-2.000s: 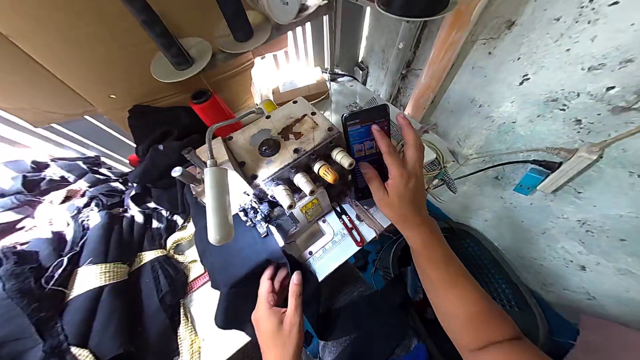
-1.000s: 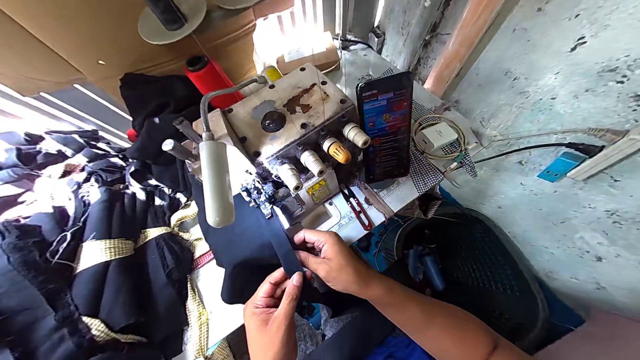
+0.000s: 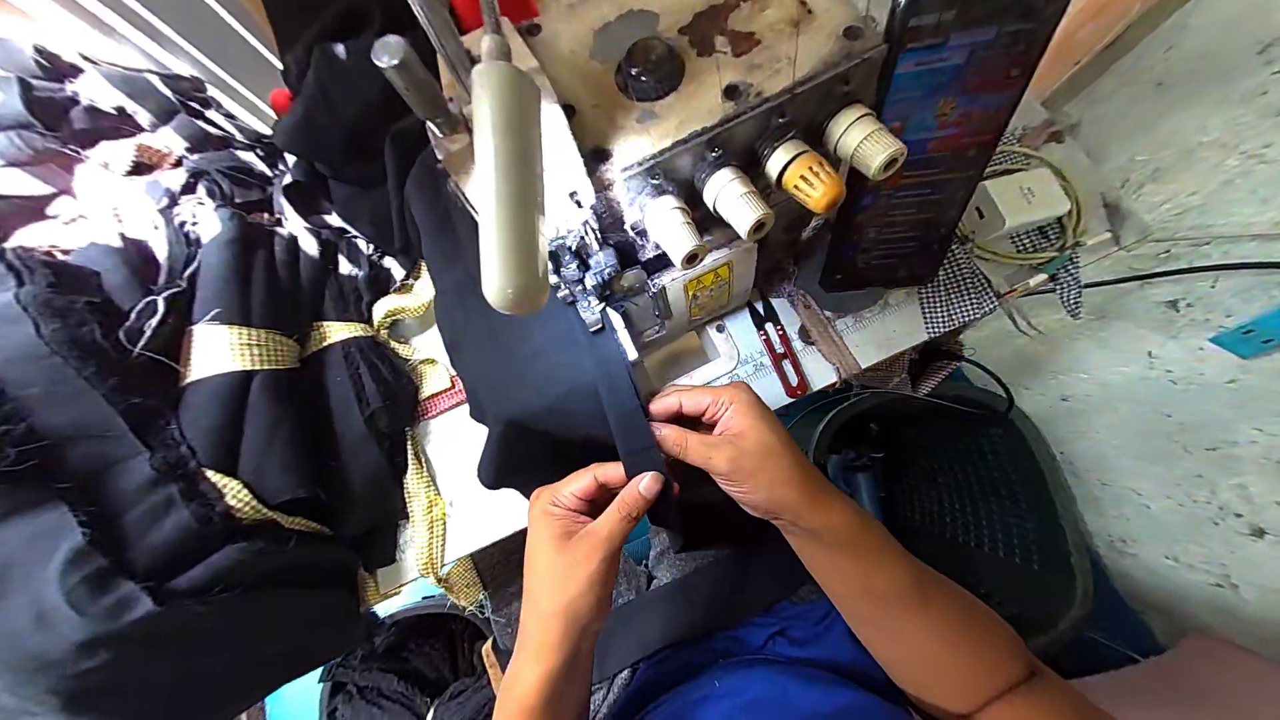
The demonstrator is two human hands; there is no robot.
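My left hand pinches a narrow black fabric strip between thumb and fingers, near the table's front edge. Higher up, my right hand grips the strip's right edge with thumb and forefinger. The strip lies along the edge of a larger black fabric piece, which reaches back beside the needle area of an overlock sewing machine. Red-handled thread snips rest on the machine's bed, right of the presser foot area. A smartphone with a lit screen leans upright against the machine.
Bundles of black fabric tied with yellow checked strips cover the left side. A white charger with a coiled cable lies behind at right. A dark plastic basket stands below right, and a container of black scraps below left.
Two seconds ago my right hand was at the phone; it has moved down to the fabric beside my left hand. Both hands now hold the black strip.
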